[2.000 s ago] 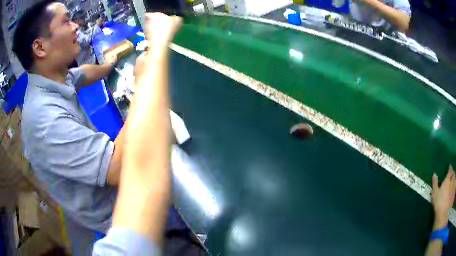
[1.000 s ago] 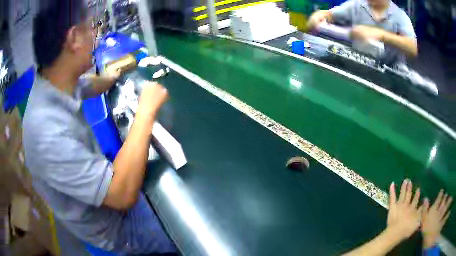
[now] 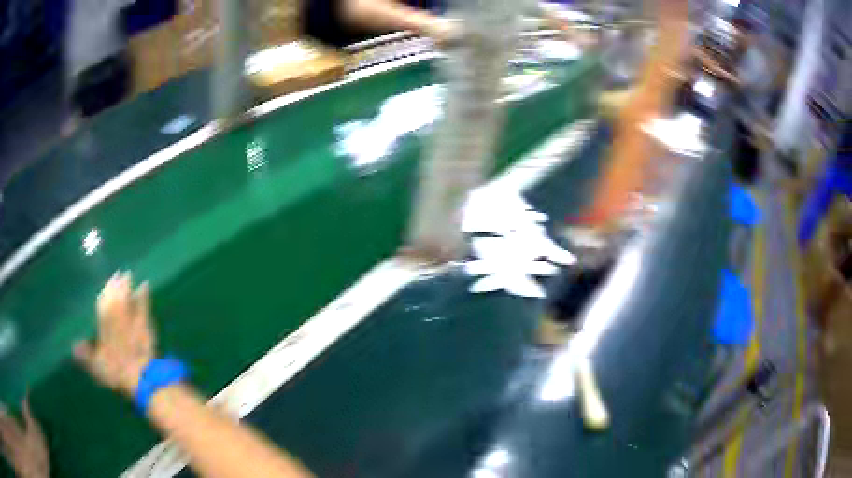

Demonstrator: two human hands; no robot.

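Observation:
My right hand point(image 3: 121, 341), with a blue wristband, is over the bright green conveyor belt point(image 3: 308, 233) at the left. It is empty, with its fingers apart. My left hand point(image 3: 25, 443) is at the lower left edge, partly cut off, with spread fingers and nothing seen in it. A cream tapered hand tool point(image 3: 590, 400) lies loose on the dark green work surface point(image 3: 392, 392), far from both hands. A crumpled white bundle, perhaps gloves point(image 3: 514, 247), lies beside the post.
A pale post point(image 3: 462, 140) stands at the speckled white rail point(image 3: 308, 345). A blurred orange and black thing point(image 3: 635, 131) is right of the bundle. White items point(image 3: 392, 126) lie on the belt. Blue stools point(image 3: 733, 308) are at the right. A person's arm point(image 3: 392, 14) shows at the top.
The view has swung right, away from the grey-shirted worker and the brown ring. My hands now appear at the left. My left arm was raised two seconds ago, then came down beside my right hand.

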